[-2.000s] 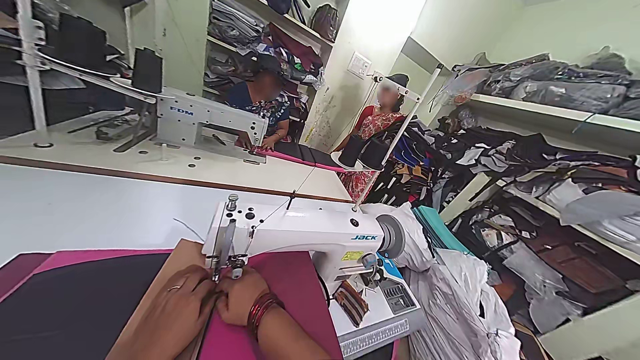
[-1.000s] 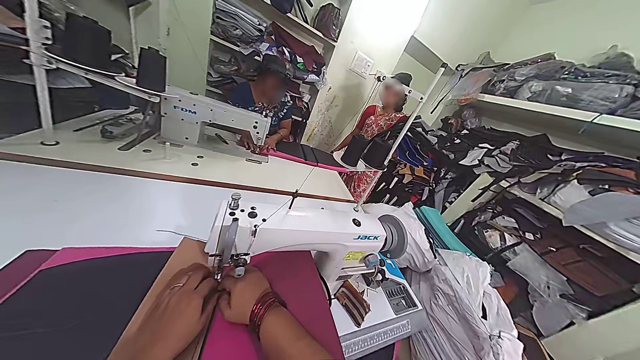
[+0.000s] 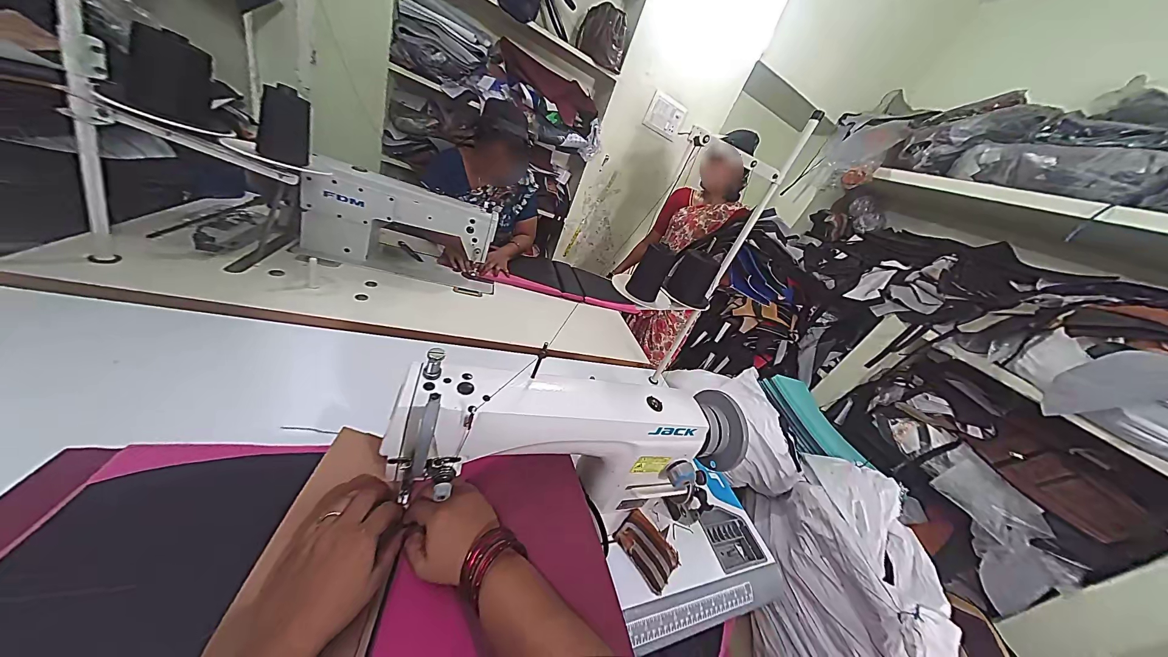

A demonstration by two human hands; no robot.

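Note:
A white Jack sewing machine (image 3: 547,411) stands in front of me, its needle area low at the left end of its arm. My left hand (image 3: 338,538), with a ring on one finger, presses flat on a brown strip (image 3: 292,538) beside the presser foot. My right hand (image 3: 452,529), with red bangles at the wrist, has its fingers bent against the work just right of the foot. Magenta material (image 3: 529,520) lies under my right forearm, and a black panel (image 3: 137,538) spreads out at the left. The fingertips and the stitching point partly hide each other.
Striped pieces (image 3: 648,550) lie on the machine bed. White sacks (image 3: 849,547) bulge at its right. Across the table, a co-worker (image 3: 493,192) works at an FDM sewing machine (image 3: 392,219); another person (image 3: 698,219) is beyond the thread cones (image 3: 671,274). Shelves (image 3: 1022,196) hold wrapped goods.

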